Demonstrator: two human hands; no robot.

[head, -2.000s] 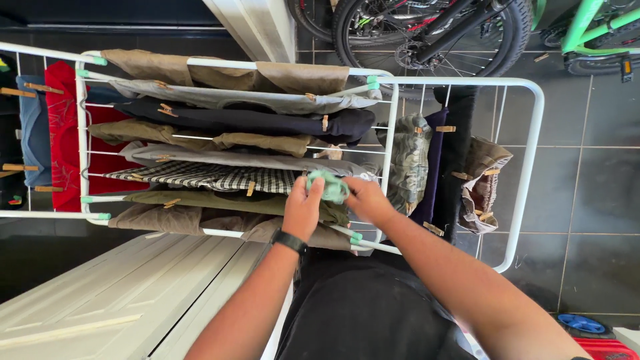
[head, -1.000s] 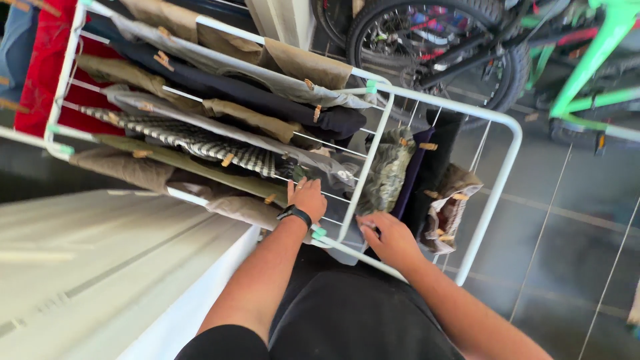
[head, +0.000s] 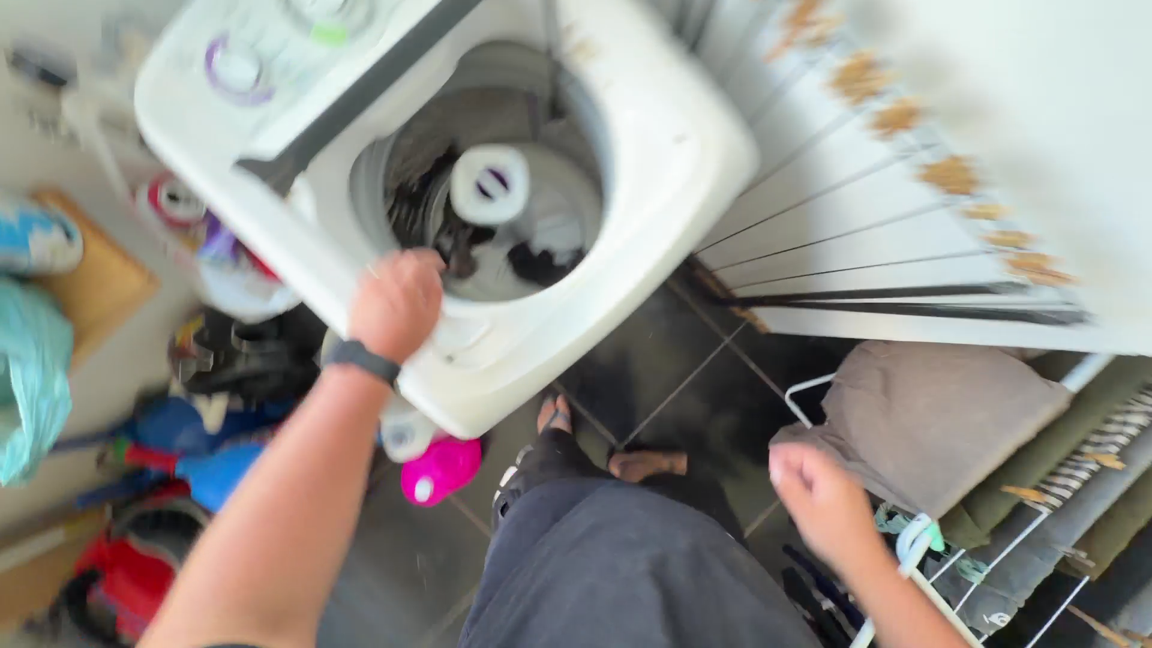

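Note:
My left hand (head: 396,301), with a dark band on its wrist, is at the front rim of a white top-loading washing machine (head: 540,346), its fingers curled; whether they touch the rim is unclear. Inside the drum (head: 531,216), around a white agitator (head: 490,184), lie dark wet-looking clothes (head: 540,265). Over at the right, my right hand (head: 814,495) has loosely curled fingers beside a grey-brown garment (head: 936,414) on the white drying rack (head: 931,589). I cannot tell whether it touches the cloth. No object shows in either hand.
Clothes pegs (head: 949,175) sit in a row along dark lines at upper right. A bright pink container (head: 441,470) stands on the dark tiled floor by the machine. Red and blue items (head: 216,468) crowd the left side, below a teal plastic bag (head: 31,378). My feet are on the tiles.
The view has turned far from the rack to the washing machine. My left hand has left the rack. The green cloth held at the rack two seconds ago is out of my hands.

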